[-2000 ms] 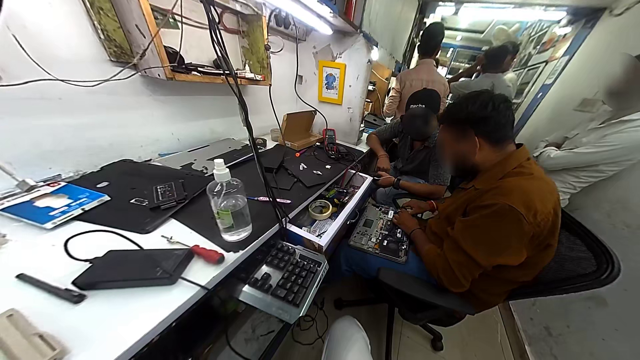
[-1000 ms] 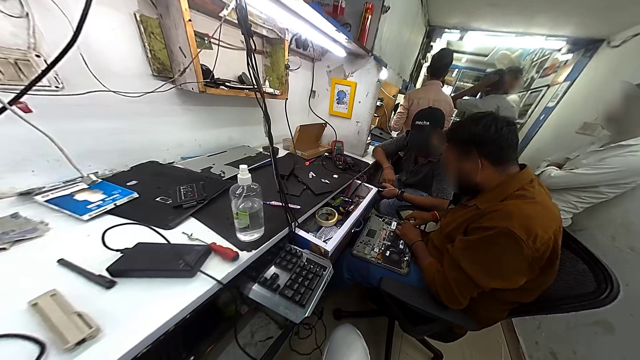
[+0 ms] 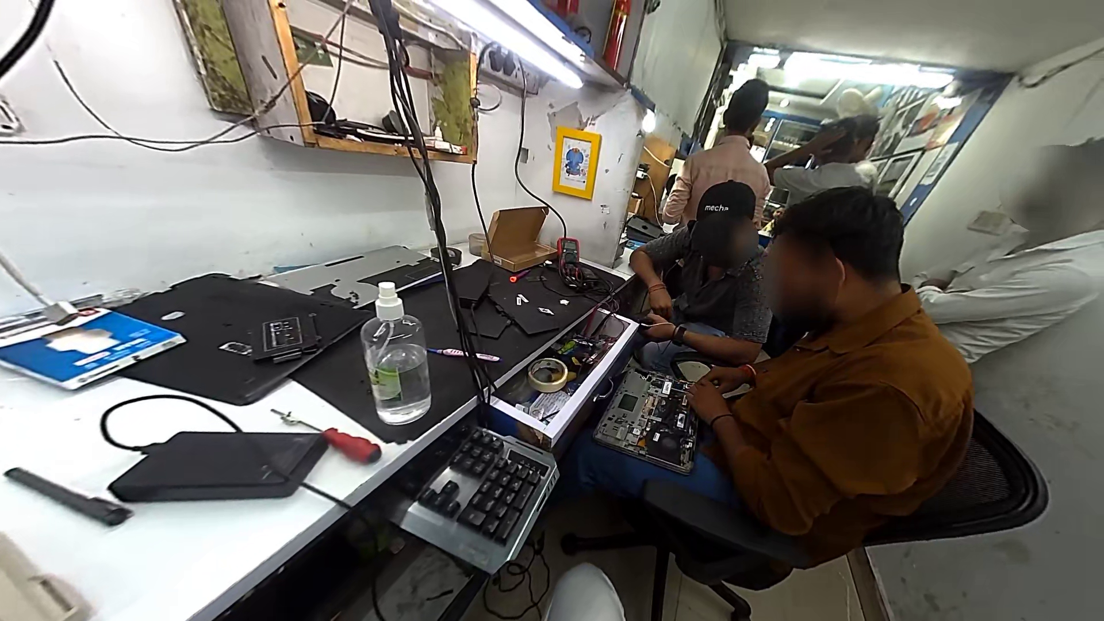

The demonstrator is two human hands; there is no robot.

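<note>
Neither my left hand nor my right hand shows in the view. On the white workbench (image 3: 216, 552) lie a black external drive or similar flat box (image 3: 220, 466) with a cable, a red-handled screwdriver (image 3: 352, 445) and a black stick-like part (image 3: 69, 497). A clear pump bottle (image 3: 397, 366) of liquid stands at the bench edge. A mechanical keyboard (image 3: 485, 496) rests tilted below that edge. An open drawer (image 3: 595, 392) holds a roll of tape (image 3: 548, 375). Beside it, a seated person in a brown shirt has both hands on an opened laptop base (image 3: 651, 418) on their lap.
Black laptop panels (image 3: 233, 332), a multimeter (image 3: 568, 256) and an open cardboard box (image 3: 517, 241) lie farther back. Cables hang down in front of the bench. Another seated person and several standing people are beyond. An office chair (image 3: 975, 483) stands at the right, with cables on the floor.
The view has shifted slightly. The person in brown keeps both hands at the laptop base. A standing person at the back has an arm raised near the head.
</note>
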